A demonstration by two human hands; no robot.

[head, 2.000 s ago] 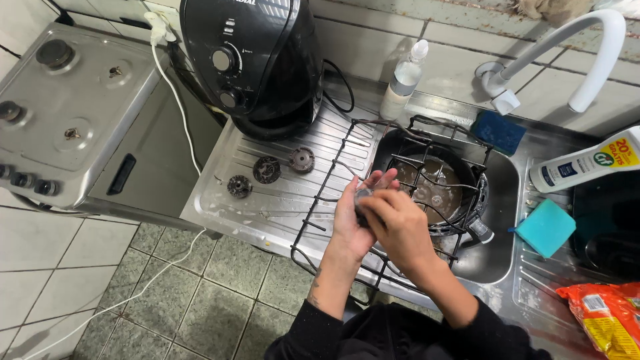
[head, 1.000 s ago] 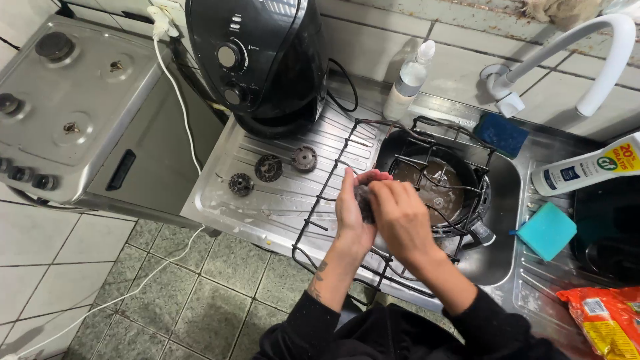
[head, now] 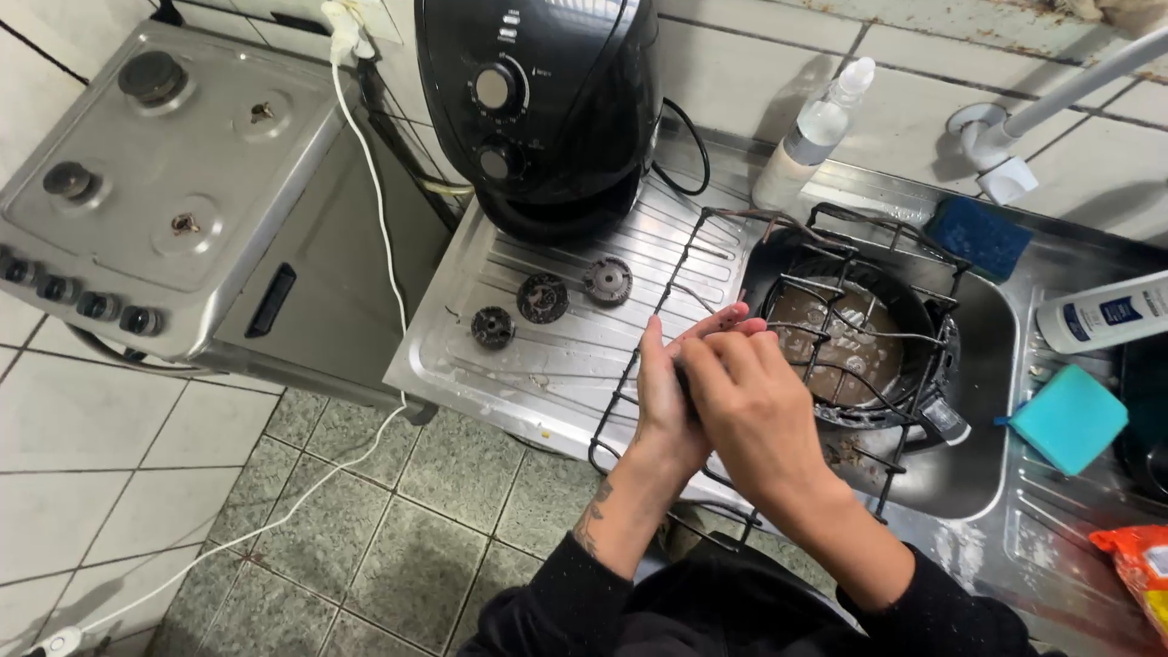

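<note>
My left hand (head: 664,392) is cupped, palm toward the right, around a small dark object mostly hidden between both hands. Over it, my right hand (head: 753,401) presses with bent fingers against the left palm. Both are above the black wire stove grate (head: 630,370), which lies across the sink's edge. Under the grate, a black pot (head: 926,315) of murky brown water stands in the steel sink basin (head: 990,456). Dark burner parts lie on the ribbed drainboard: a small one (head: 493,328), a middle one (head: 543,298) and a greyer one (head: 608,281).
A black air fryer (head: 557,109) stands behind the burner parts, beside a spray-type plastic bottle (head: 808,141). A blue sponge (head: 978,239), a turquoise sponge (head: 1069,418), a white cleaner bottle (head: 1104,312) and a faucet (head: 999,151) surround the basin. The stove (head: 173,182) is at left, with a white cord (head: 379,201) hanging nearby.
Both hands stay together over the grate. The right hand's fingers have shifted against the left palm, and the dark piece that showed between them earlier is now mostly covered.
</note>
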